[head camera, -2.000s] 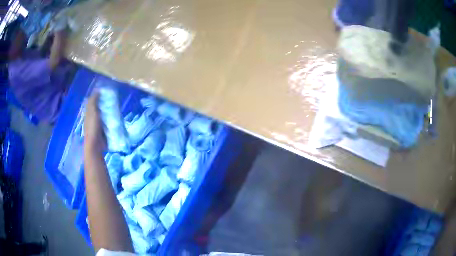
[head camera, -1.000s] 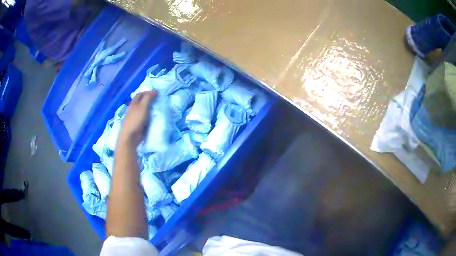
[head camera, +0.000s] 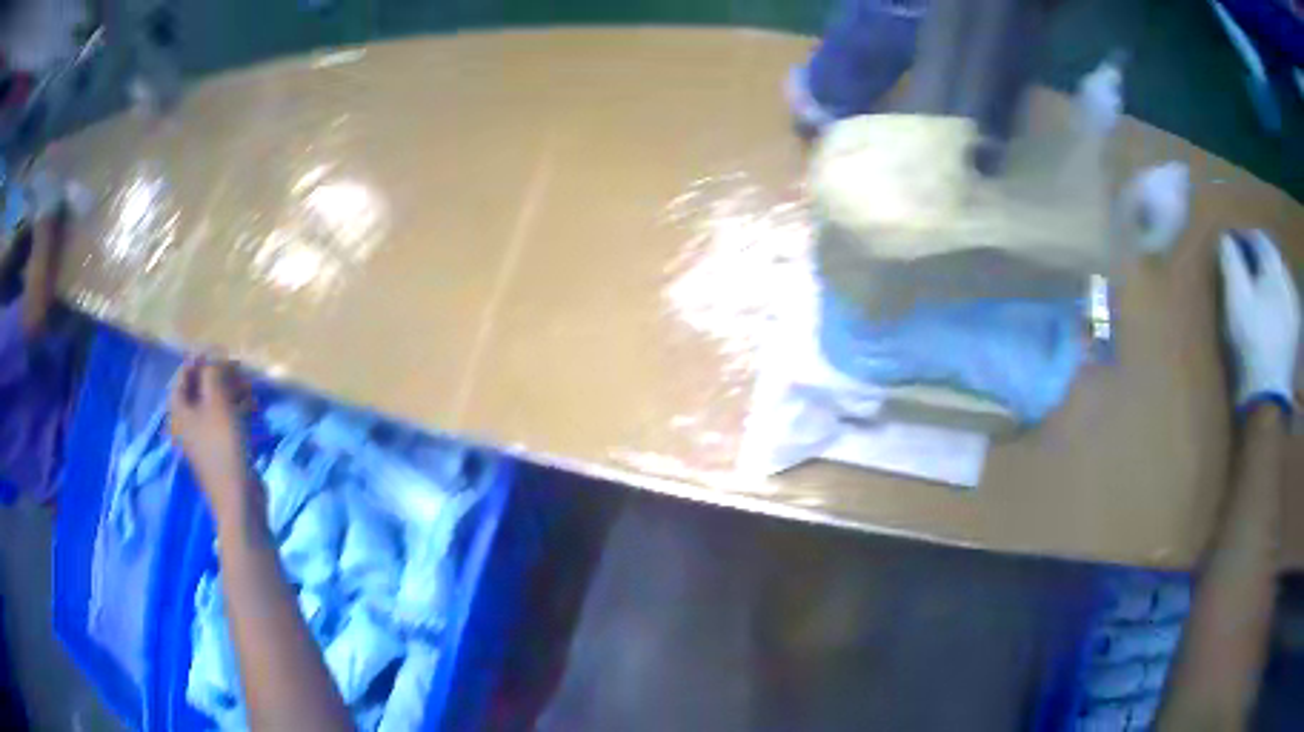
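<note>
Light-blue hollow parts (head camera: 365, 551) lie jumbled in a deep-blue tote (head camera: 465, 572) below the bench edge. My bare left hand (head camera: 212, 408) is above the tote's back left, by the bench edge. It is blurred and no part shows clearly in it. My right hand (head camera: 1261, 315), in a white glove, rests on the worktop at the far right, fingers slightly apart, nothing seen in it. The cream press fixture (head camera: 958, 193) has a light-blue part (head camera: 951, 350) at its lower block, over a white cloth (head camera: 915, 446).
The brown worktop (head camera: 572, 258) is glossy. A dark press arm (head camera: 980, 72) stands above the fixture, beside a dark-blue ribbed sleeve (head camera: 865, 57). White bottle-like item (head camera: 1158, 205) is right of it. Tote with rows of blue parts (head camera: 1140, 651) is at lower right. Another person's purple clothing (head camera: 32, 386) shows at left.
The view has swung right. My left hand has moved from a part among the pile towards the bench edge. My gloved right hand has come into view.
</note>
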